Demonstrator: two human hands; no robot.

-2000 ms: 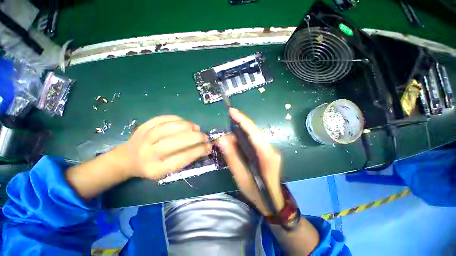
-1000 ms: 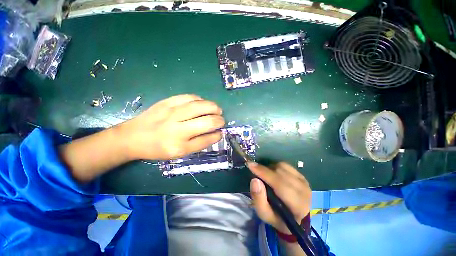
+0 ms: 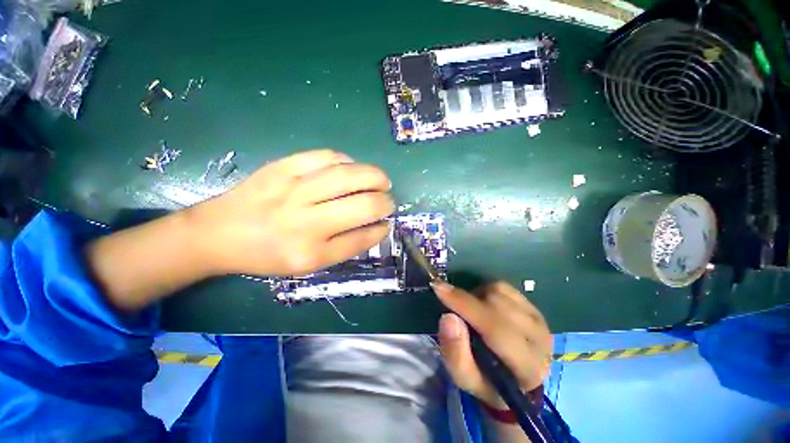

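Note:
A phone board assembly (image 3: 346, 281) lies on the green mat near my body, partly covered by my left hand. My left hand (image 3: 316, 216) is over its upper edge with bent fingertips close together near its dark circuitry end; whether they pinch a small part is hidden. My right hand (image 3: 494, 337) holds the soldering iron (image 3: 489, 359) like a pen. The iron's tip is at the circuitry end, close to my left fingertips. A thin wire sticks out from the board's lower edge.
A second phone board assembly (image 3: 472, 89) lies beyond. Small components (image 3: 162, 158) are scattered at left, below a clear parts bag (image 3: 69, 67). A tub with silvery bits (image 3: 660, 238) and a round fan grille (image 3: 680, 86) stand at right. Small pale squares (image 3: 578, 180) lie between.
The iron has moved from the far board to the near board, and my left hand has shifted right along it. The view has moved closer over the bench. Little differs in the last second.

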